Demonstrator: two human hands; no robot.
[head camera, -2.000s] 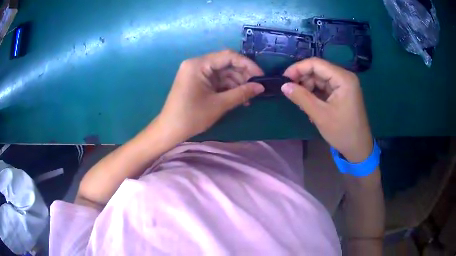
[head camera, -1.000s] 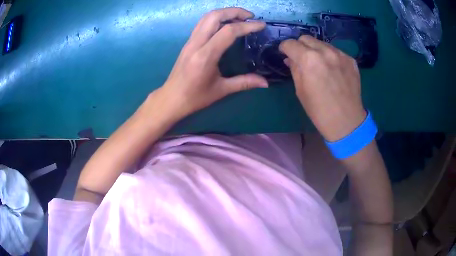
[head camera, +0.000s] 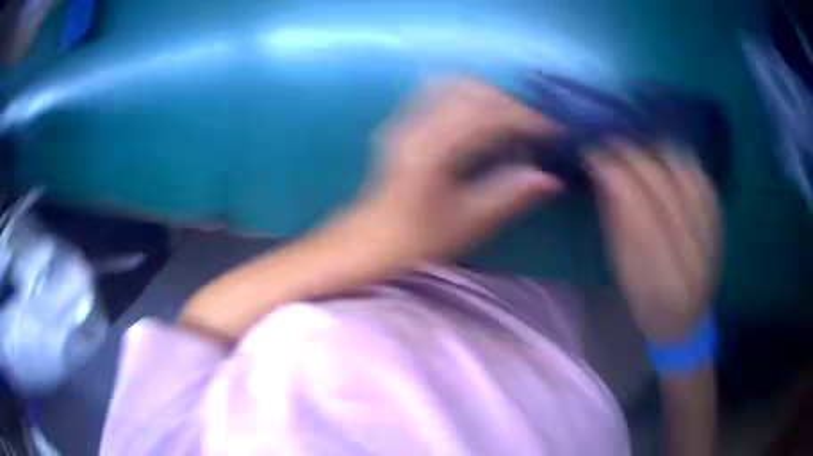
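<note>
The frame is strongly blurred. A black housing shell lies on the green table, between and beyond my hands. My left hand is at its left side, thumb and fingers spread around its near left part; contact is too blurred to tell. My right hand is at its right near side, fingers pointing away from me; its fingertips are blurred. A second black housing is just right of the first, partly behind my right hand. The oval insert cannot be made out.
The glossy green table carries a bright light streak. A blue item is at the far left edge. A clear plastic bag is at the right edge. A white bundle is below the table at left.
The view has shifted and blurred, with the housings now lower and further right in it. My right hand has moved from over the first housing's opening to its near right side.
</note>
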